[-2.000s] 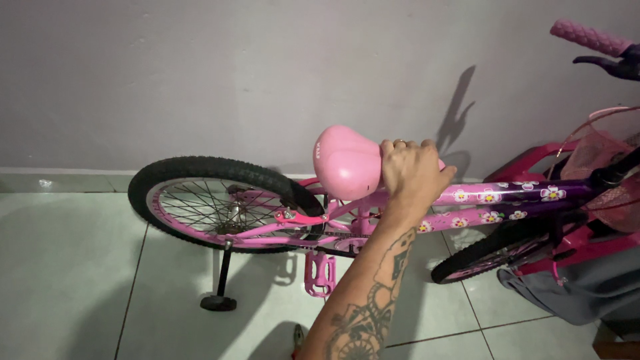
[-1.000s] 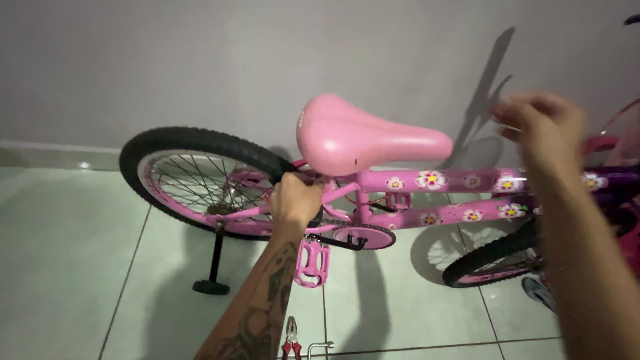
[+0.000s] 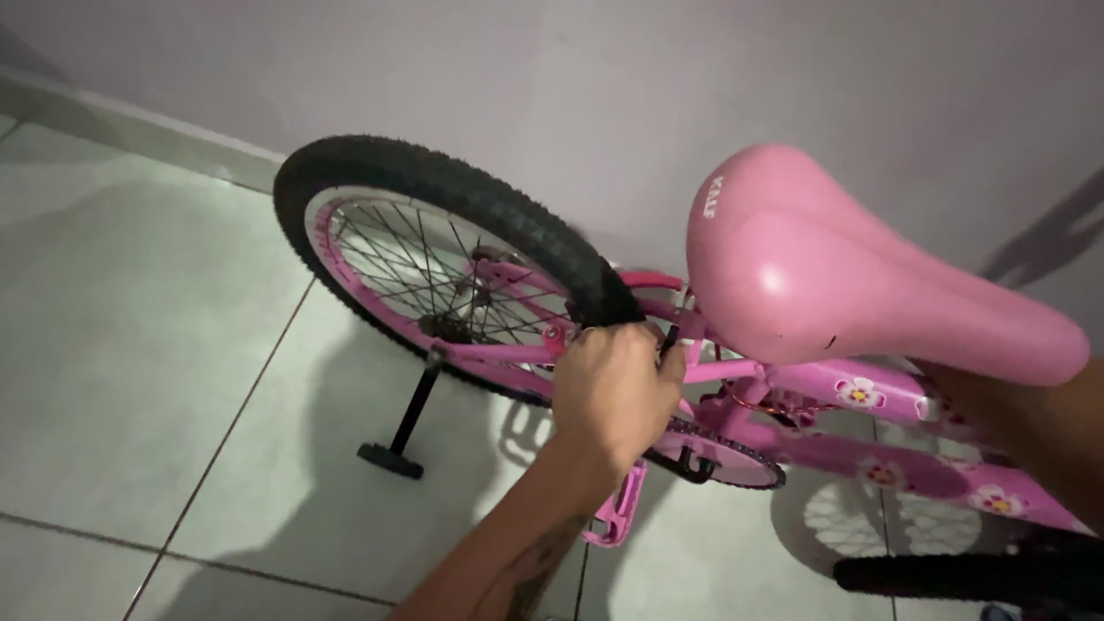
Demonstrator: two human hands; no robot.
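Observation:
A pink child's bicycle stands by the wall, its pink saddle at the right of centre. My left hand is closed around part of the rear brake area, between the black rear tire and the seat tube; its fingertips and what they grip are mostly hidden. Below it are the pink chainring and a pink pedal. My right forearm reaches in from the right edge beneath the saddle, over the flowered frame tube. The saddle and frame hide my right hand.
A black training-wheel support juts out from the rear axle over the tiled floor. The grey wall rises close behind the bicycle. The black front tire lies at the lower right.
My right hand, raised in the air at the right a second ago, has gone down behind the saddle. My left hand remains near the rear tire. The view has moved closer.

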